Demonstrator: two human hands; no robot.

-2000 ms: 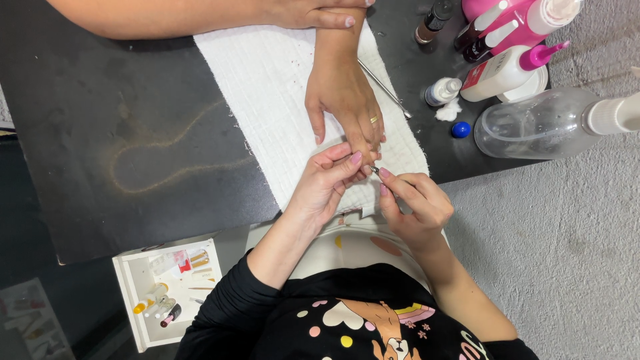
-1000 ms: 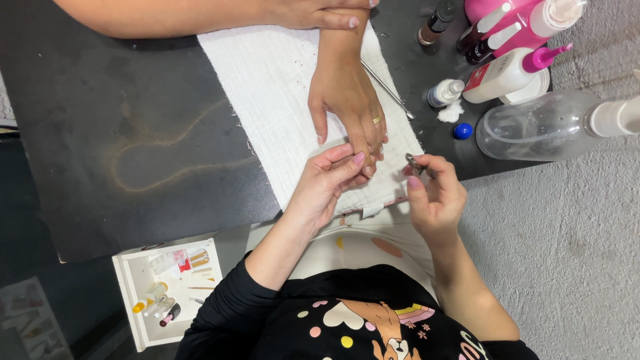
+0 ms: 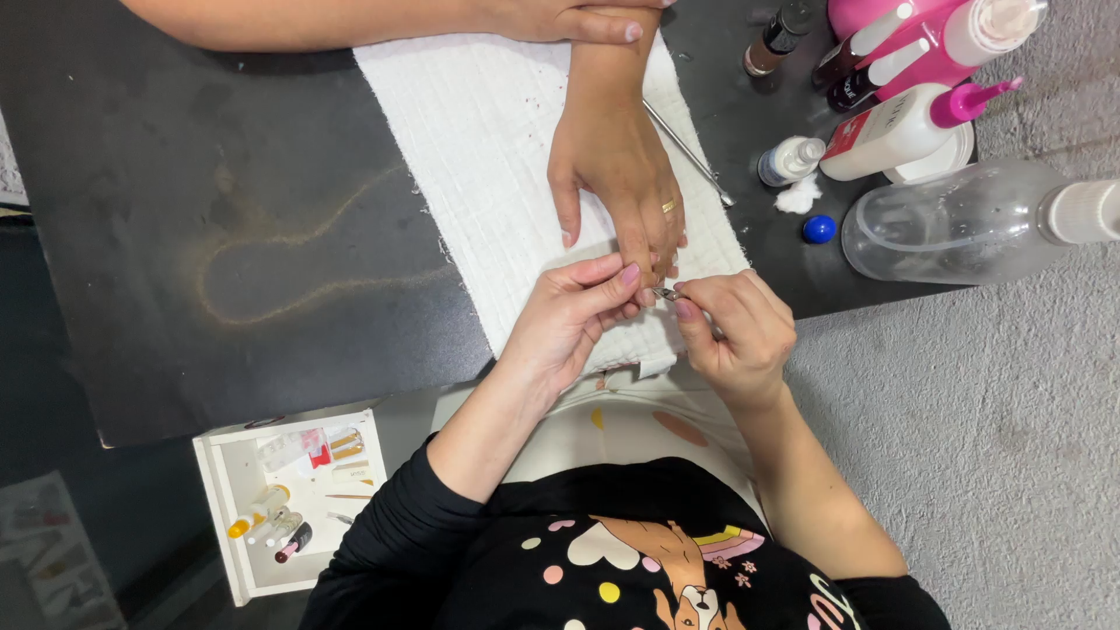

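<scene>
Another person's hand (image 3: 612, 157), with a gold ring, lies palm down on a white cloth towel (image 3: 464, 149). My left hand (image 3: 573, 315) grips one of its fingertips between thumb and fingers. In my right hand (image 3: 739, 332) is a pair of metal cuticle nippers (image 3: 668, 294), mostly hidden by my fingers, with the jaws at the nail of the held finger. To the right of the person's wrist a slim metal manicure tool (image 3: 687, 150) rests on the towel. The person's other hand (image 3: 604, 22) lies across that wrist.
At the right of the black table (image 3: 157, 350) stand a clear spray bottle (image 3: 954, 223), a white bottle with a pink nozzle (image 3: 884, 131), nail polish bottles (image 3: 777, 39), a cotton piece (image 3: 798, 195) and a blue cap (image 3: 819, 229). An open white drawer (image 3: 227, 525) with small bottles is below left.
My right hand with the nippers was at the fingertip, drew back to the right a second ago, and is at the fingertip again. My left hand keeps its hold.
</scene>
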